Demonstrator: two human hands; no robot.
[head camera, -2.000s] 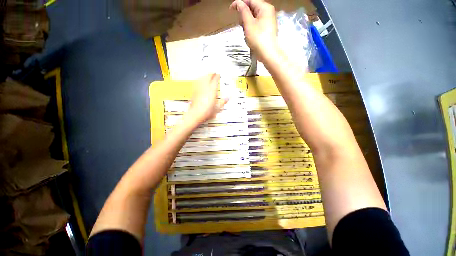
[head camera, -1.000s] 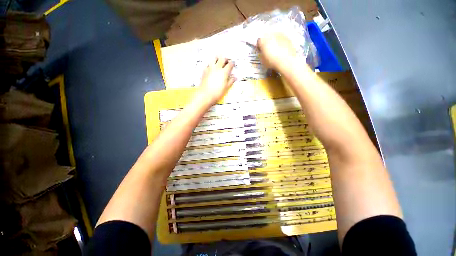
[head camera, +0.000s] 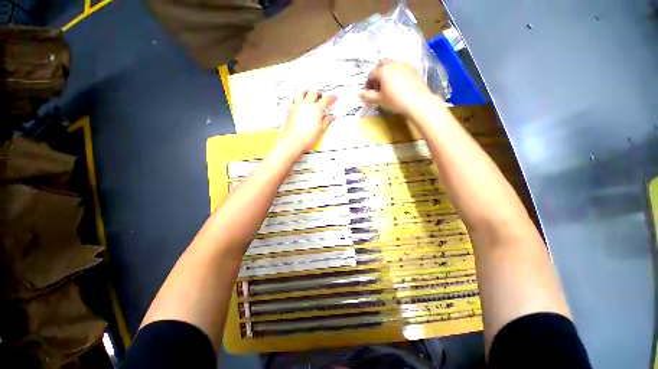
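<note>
The yellow sewing template (head camera: 433, 252) lies in front of me. White strips (head camera: 303, 241) lie side by side on its left half, from the top down. Several dark slots (head camera: 310, 304) at the lower left are bare. My left hand (head camera: 309, 121) is at the template's far edge with its fingers apart, beside a white strip pile. My right hand (head camera: 393, 85) is over the pile beside the clear plastic bag (head camera: 397, 36), with its fingers curled. Whether it grips a strip cannot be told.
A grey metal table (head camera: 577, 144) is at the right, with a yellow board edge at its far side. A blue object (head camera: 456, 70) is beside the bag. Brown cut pieces (head camera: 43, 223) are stacked at the left and beyond the pile.
My right hand has come down from beyond the pile and then nearer to me. My left hand has moved off the top strips to the far edge. The template strips look the same.
</note>
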